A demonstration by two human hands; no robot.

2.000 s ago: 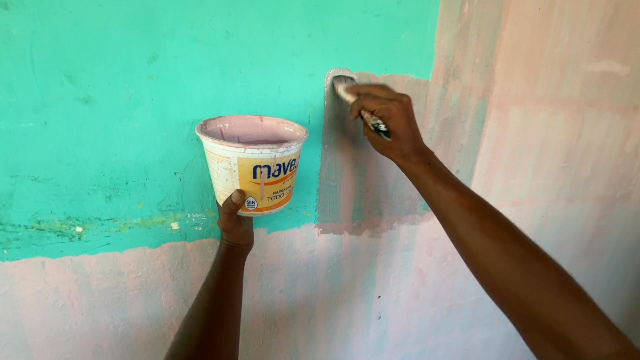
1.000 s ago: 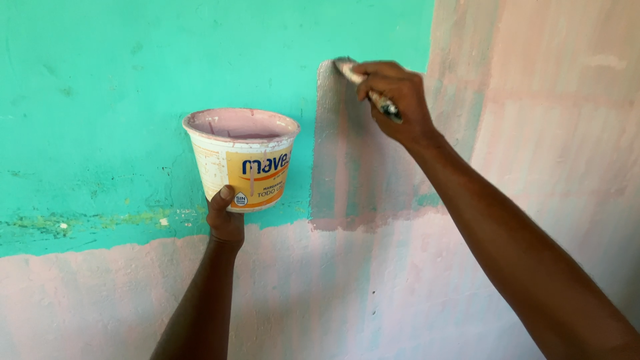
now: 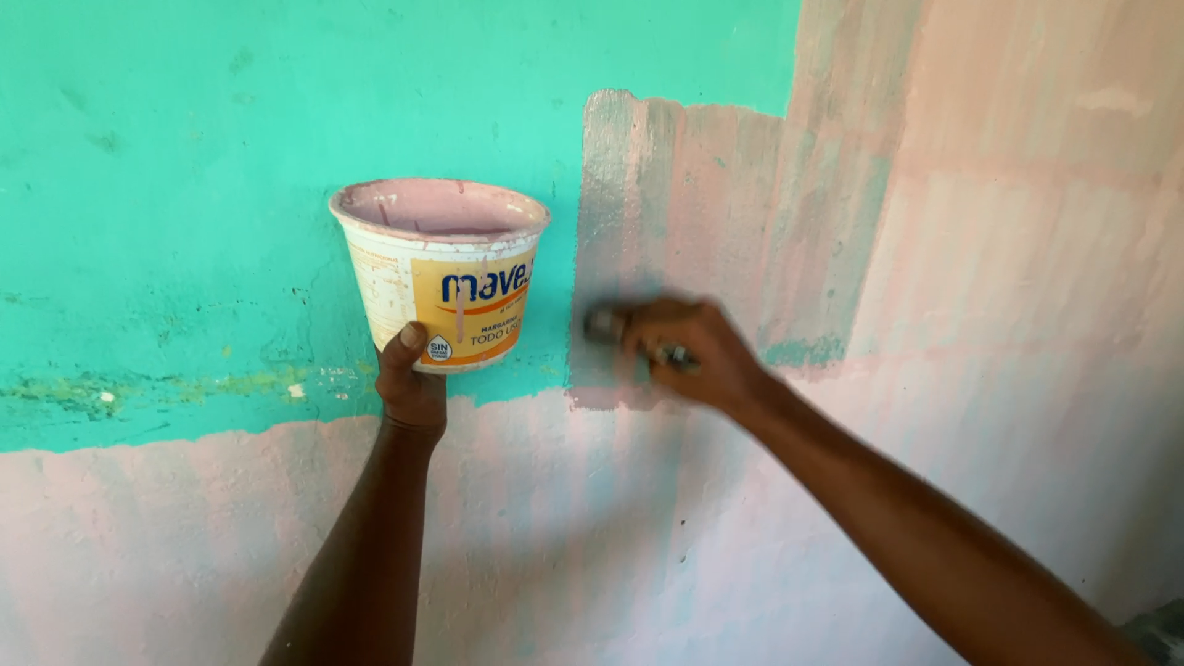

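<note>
My left hand [image 3: 412, 384] holds a white plastic margarine tub [image 3: 384, 296] from below, its thumb on the front. Pink paint [image 3: 444, 208] coats the tub's inside and rim, and a drip runs down the yellow label. To the right of the tub, my right hand [image 3: 694, 351] grips a paintbrush [image 3: 606, 324], blurred, with its bristle end at the left edge of a wet-looking pink-grey patch [image 3: 684, 213] on the wall. The blur hides whether the bristles touch the wall. The fingers cover much of the brush handle.
Turquoise wall [image 3: 231, 185] spans the upper left, with scuffs and chipped spots near its lower border. Streaky pale pink paint [image 3: 231, 546] covers the lower wall, and denser pink [image 3: 1036, 83] lies at the upper right. A dark, unclear thing [image 3: 1161, 634] shows at the bottom right corner.
My right hand and the paintbrush have moved down from the top of the pink-grey patch to its lower part. The left hand still holds the tub beside it.
</note>
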